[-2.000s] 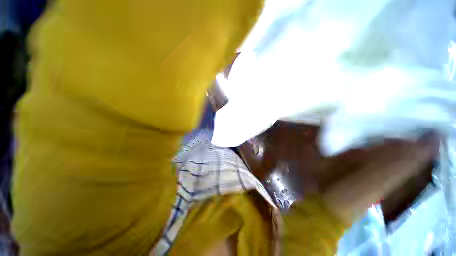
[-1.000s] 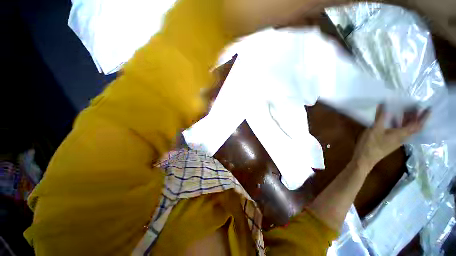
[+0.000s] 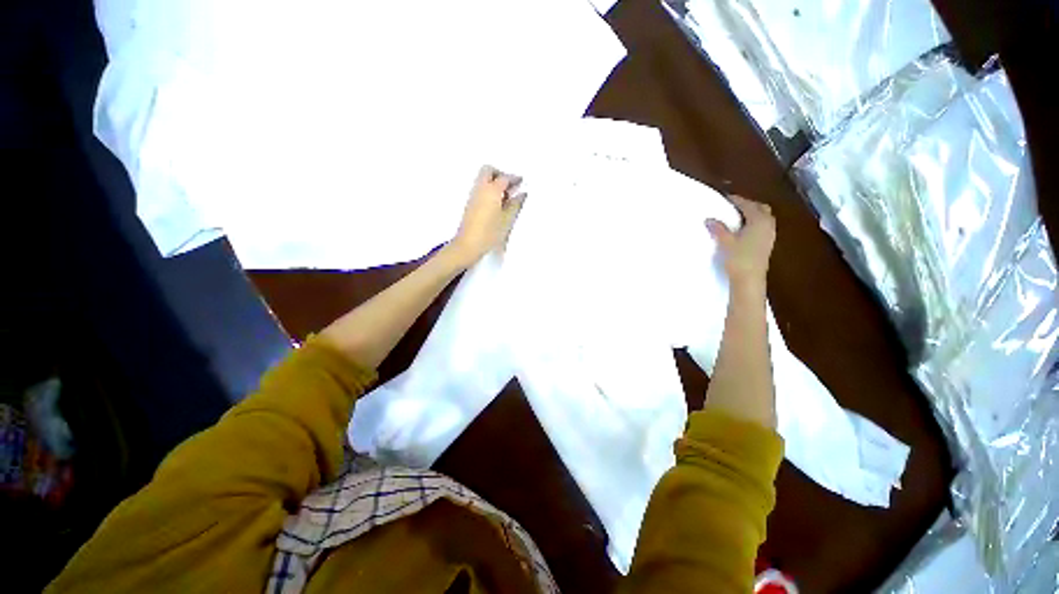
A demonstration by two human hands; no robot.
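Note:
A white garment (image 3: 604, 267) lies spread on the dark brown table (image 3: 314, 299), with long sleeve-like parts reaching to the lower left and lower right and another part hanging toward me. My left hand (image 3: 492, 215) grips its left upper edge, fingers curled on the cloth. My right hand (image 3: 746, 238) grips its right upper edge, thumb on top of the cloth. The bright glare hides folds and seams in the middle of the garment.
A pile of loose white garments (image 3: 314, 128) covers the far left of the table. Packed garments in shiny clear plastic (image 3: 917, 209) lie in a row along the right side. A small red and white item (image 3: 775, 582) shows at the bottom edge. Cluttered items lie below at far left.
The garment has gone from bunched and moving to spread out flat in front of me. My left hand has come into view on it, and my right hand has moved left from beside the bags.

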